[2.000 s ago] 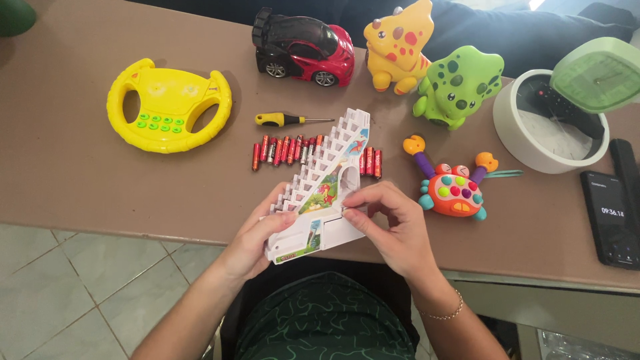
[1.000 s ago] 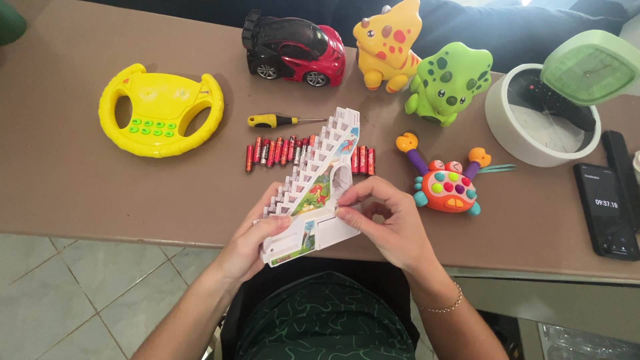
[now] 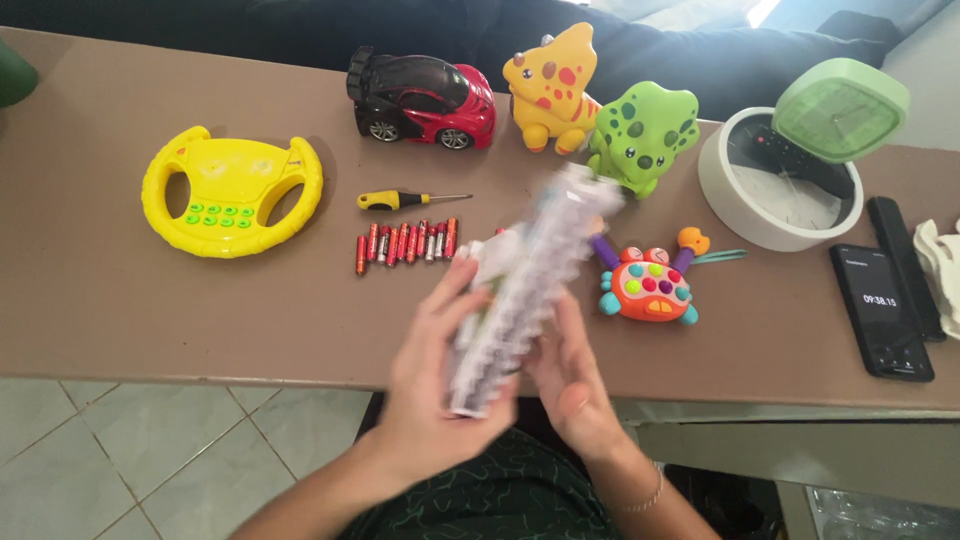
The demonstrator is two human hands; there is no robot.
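Observation:
A white plastic stair-shaped toy (image 3: 517, 300), blurred by motion, is tilted up over the table's front edge with its stepped side facing me. My left hand (image 3: 442, 360) is closed around its lower end. My right hand (image 3: 570, 375) is at its right side, fingers partly bent; whether it grips the toy is hidden. Beyond the toy lie a row of red AA-type batteries (image 3: 406, 243) and a yellow-and-black screwdriver (image 3: 394, 199). An orange crab toy (image 3: 651, 289) with coloured buttons lies to the right of the hands.
At left lies a yellow toy steering wheel (image 3: 234, 172). A red-and-black toy car (image 3: 424, 101), a yellow dinosaur toy (image 3: 551, 94) and a green dinosaur toy (image 3: 637, 139) stand at the back. At right are a round white clock (image 3: 780, 180), a green clock (image 3: 840, 112) and a phone (image 3: 881, 311).
The white toy has been turned in my hands, from its picture side to its stepped side. My right hand has left the spot where its fingertips touched the toy's side.

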